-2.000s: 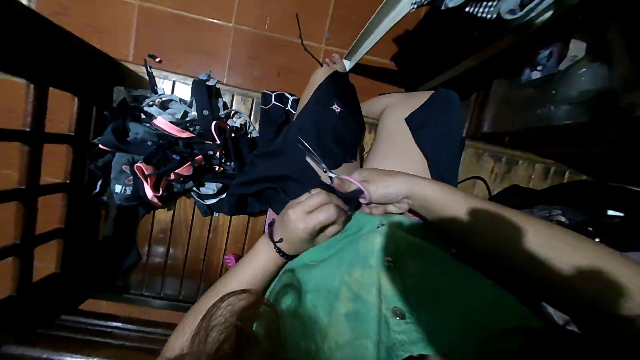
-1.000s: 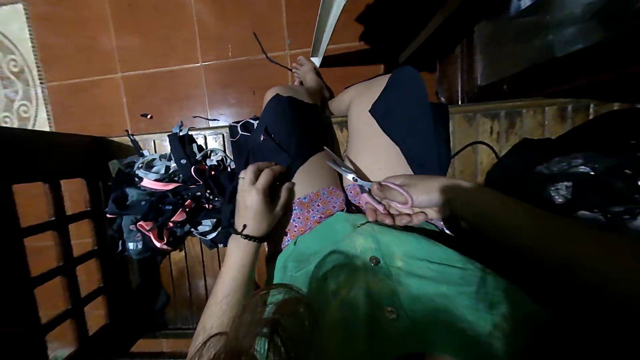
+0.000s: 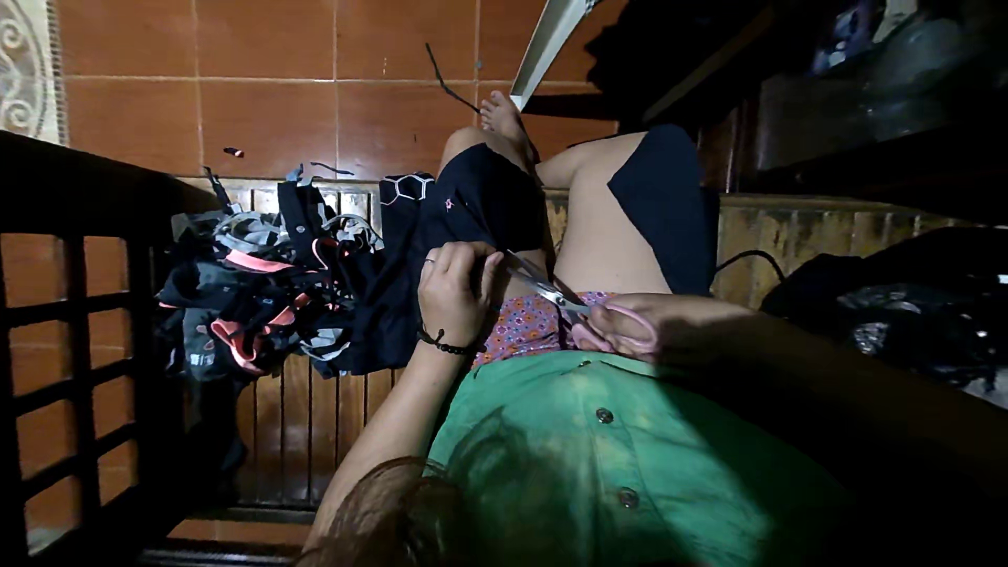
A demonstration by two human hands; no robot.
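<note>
My right hand (image 3: 622, 323) holds scissors (image 3: 561, 298) with pink handles, its fingers in the loops; the blades point up and left over my thigh. My left hand (image 3: 457, 287), with a ring and a dark beaded bracelet, rests on dark navy fabric (image 3: 394, 307) at my thigh, its fingers bent; whether it grips the fabric is unclear. That fabric bears a small pink mark and a white hexagon pattern near its upper edge. A separate-looking dark piece of cloth (image 3: 665, 197) lies over my other knee.
A heap of black, grey and coral fabric scraps (image 3: 260, 291) lies on the slatted wooden bench (image 3: 315, 433) at left, beside a dark wooden lattice armrest (image 3: 71, 307). Dark bags or cloth (image 3: 890, 299) lie at right. A thin dark strip (image 3: 445, 79) is on the tiled floor (image 3: 268, 118).
Two seconds ago both hands were close together at the fabric in my lap. They have since moved apart, and patterned cloth shows between them. The scissors stay in my right hand.
</note>
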